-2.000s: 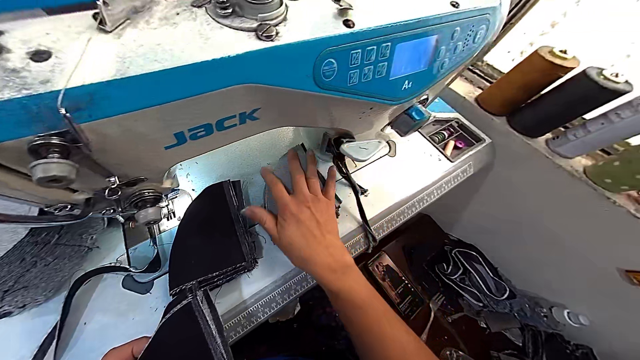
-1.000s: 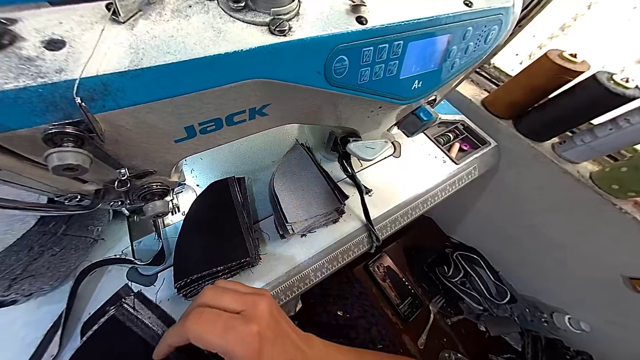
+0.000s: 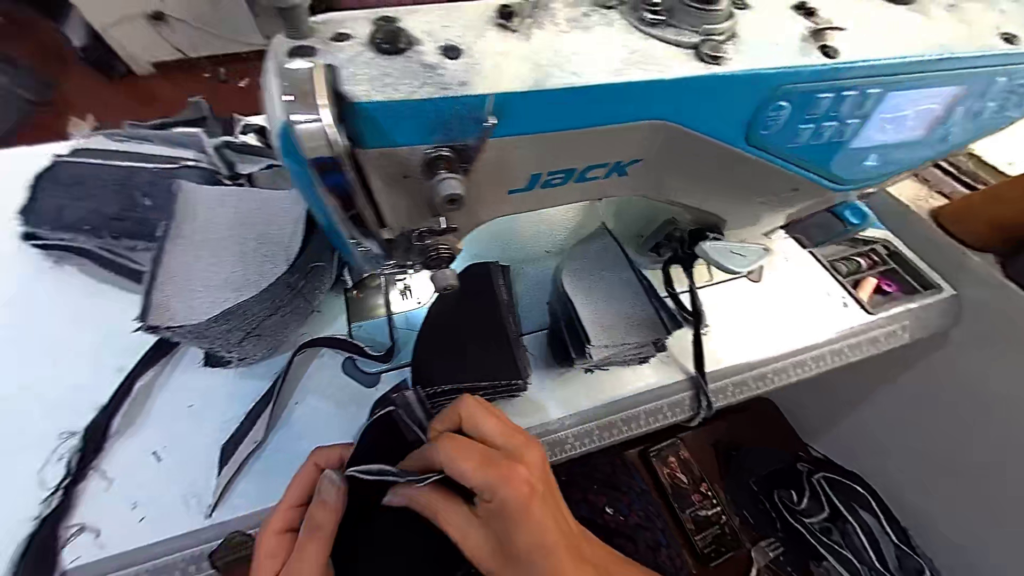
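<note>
At the near edge of the sewing table, my left hand (image 3: 308, 512) and my right hand (image 3: 488, 480) both pinch a dark denim piece (image 3: 376, 512) with a light folded edge between them. Just beyond my hands lies a stack of black curved fabric pieces (image 3: 464, 336), right of the needle area of the Jack sewing machine (image 3: 576, 160). A second stack, grey on top (image 3: 612, 300), rests under the machine arm. Left of the needle plate (image 3: 392, 296) is a thick pile of grey denim pieces (image 3: 232, 256). A narrow dark fabric strip (image 3: 272, 400) runs from the needle area across the table.
A parts tray (image 3: 876, 276) with bobbins is set into the table at right. Black cords (image 3: 696, 344) hang over the ruler edge (image 3: 592, 436). Below lie a phone (image 3: 692, 500) and dark fabric scraps (image 3: 832, 512). More denim pieces (image 3: 104, 208) lie at far left.
My right hand was on the grey-topped stack, then moved left and toward me; it now grips the dark piece with my left hand. The view has swung left.
</note>
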